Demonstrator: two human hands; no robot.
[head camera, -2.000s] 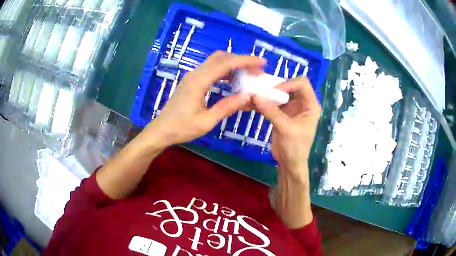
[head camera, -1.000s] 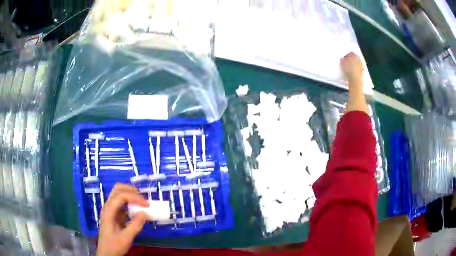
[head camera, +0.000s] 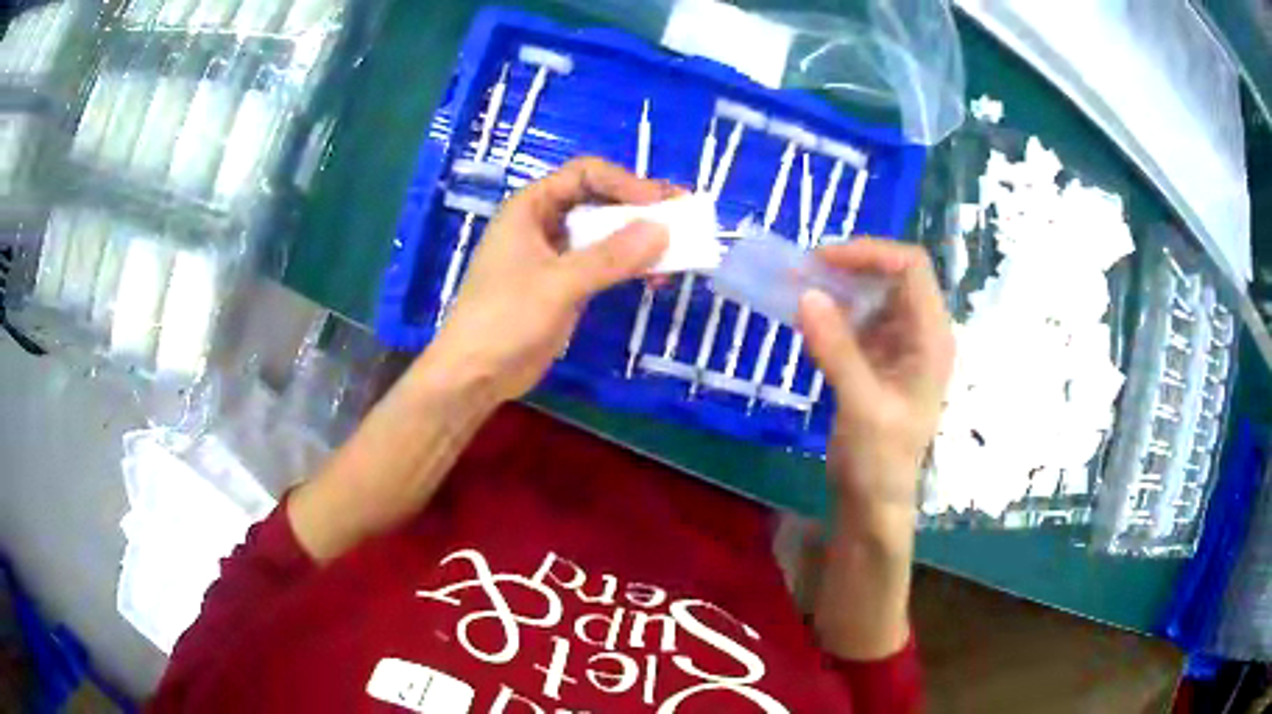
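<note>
My left hand (head camera: 537, 272) grips a smooth white rectangular block (head camera: 684, 233) between thumb and fingers, above the blue parts tray. My right hand (head camera: 886, 335) holds a clear cover (head camera: 771, 275) by its right end. The cover's left end is at the block's right end; whether it is around the block or only against it I cannot tell. Below, the blue parts tray (head camera: 409, 265) holds T-shaped white parts (head camera: 541, 62) in rows and loose thin white rods. The hands hide the tray's middle.
A heap of small white parts (head camera: 1032, 349) lies on the right, beside a narrow clear tray (head camera: 1165, 405). Clear blister trays with white blocks (head camera: 126, 279) stand at the left. A white slip (head camera: 728, 42) and a clear bag (head camera: 907, 70) lie beyond the blue tray.
Since one second ago, my right hand has come back from the far white sheet and now holds a clear cover. My left hand still holds a white block. The view has turned and shifted.
</note>
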